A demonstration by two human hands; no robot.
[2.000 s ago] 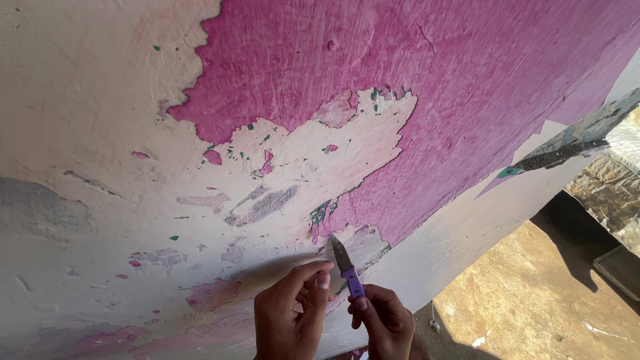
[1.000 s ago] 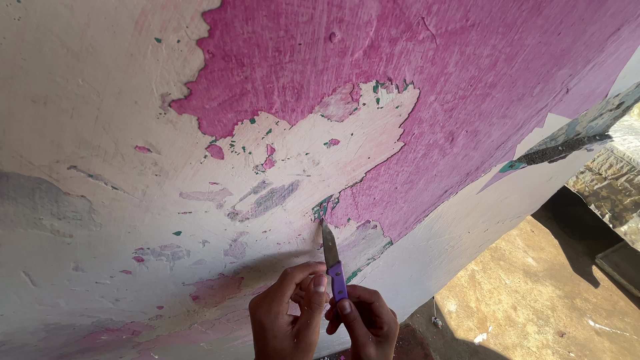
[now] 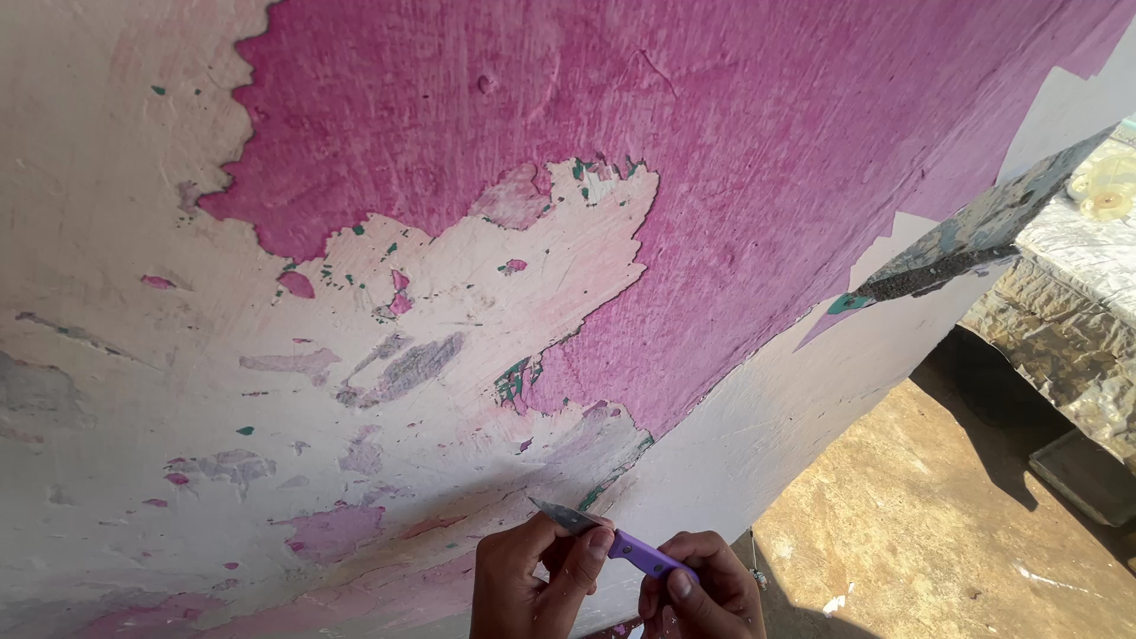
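Note:
My right hand (image 3: 706, 586) grips the end of the purple handle of a small knife (image 3: 643, 555) at the bottom of the head view. With thumb and fingers, my left hand (image 3: 541, 572) pinches the knife where the blade meets the handle. The pointed metal blade tilts up and to the left, in front of the wall. Behind both hands is a wall with peeling magenta paint (image 3: 737, 115) and a large pale bare area (image 3: 568, 257). Bits of green paint (image 3: 517, 382) show along the ragged paint edge above the knife.
The wall's corner edge runs diagonally at the right, with a dark broken strip (image 3: 932, 273) on it. A sunlit floor (image 3: 870, 506) lies at lower right, with white flakes on it. Beyond stand a rough stone-like block (image 3: 1056, 328) and a dark flat slab (image 3: 1087, 475).
The knife's tip has left the green-flecked paint edge and moved down. The blade has turned from nearly upright to pointing up-left, and my left hand has closed on the knife.

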